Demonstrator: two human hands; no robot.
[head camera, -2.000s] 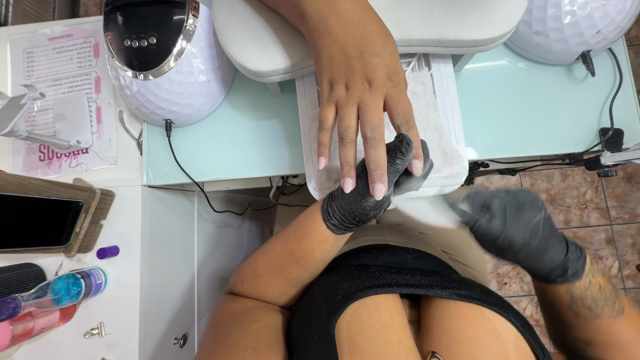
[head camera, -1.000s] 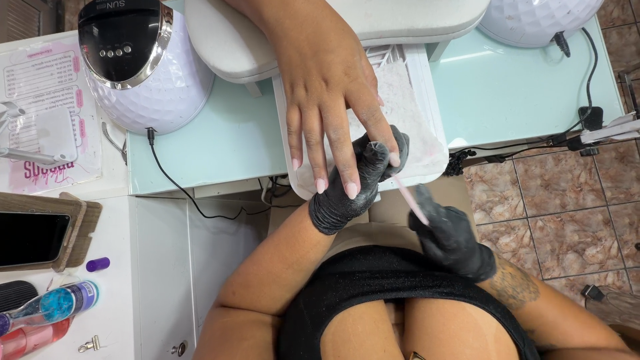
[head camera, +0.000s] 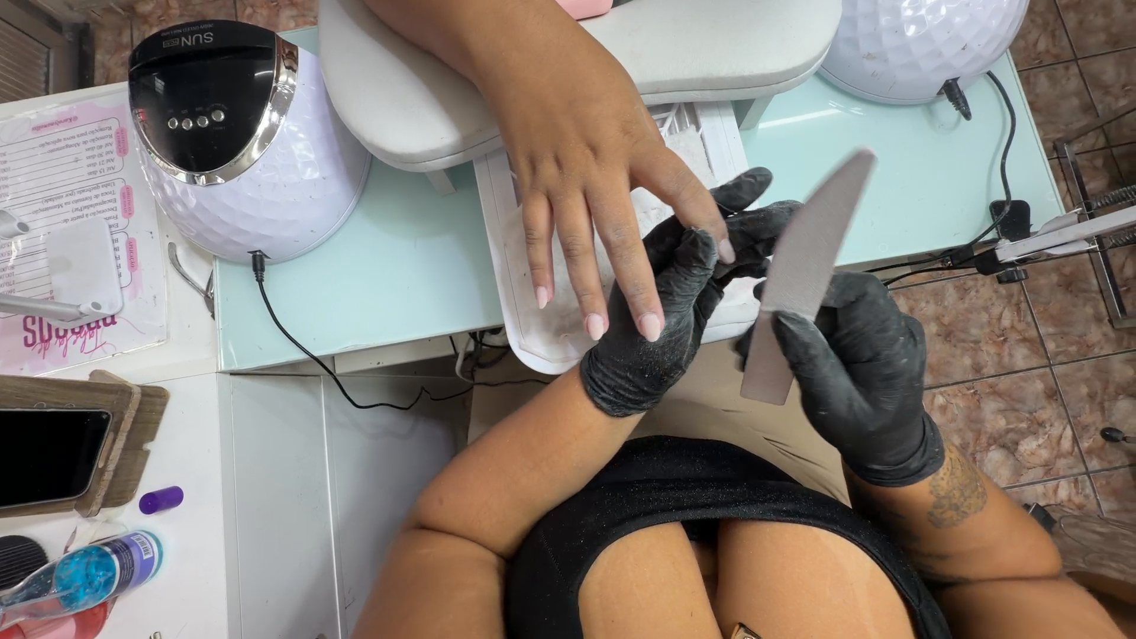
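Black gloves cover both of my hands. My left hand (head camera: 679, 293) is beneath another person's hand (head camera: 581, 151), its fingers around that hand's thumb. In my right hand (head camera: 852, 373) a grey nail file (head camera: 812, 244) stands slanted, held between thumb and fingers, its flat face showing and its upper end apart from the person's nails. The other person's hand reaches down from the top, over a padded white armrest (head camera: 408, 98), fingers spread, with pale pink nails. Under the hands lies a white tray (head camera: 532, 342) with pale dust on it.
A white nail lamp (head camera: 257, 186) stands at the left of the glass-topped table (head camera: 399, 257), another (head camera: 919, 44) at the right. Their cords hang near the table edge. Farther left are a phone (head camera: 53, 454) on a wooden stand, a purple cap (head camera: 161, 500), a bottle (head camera: 89, 572) and a printed sheet (head camera: 71, 240).
The nail file, low and slanted near the fingers one second ago, now stands raised with its flat side showing. My left hand has shifted its hold to the other person's thumb.
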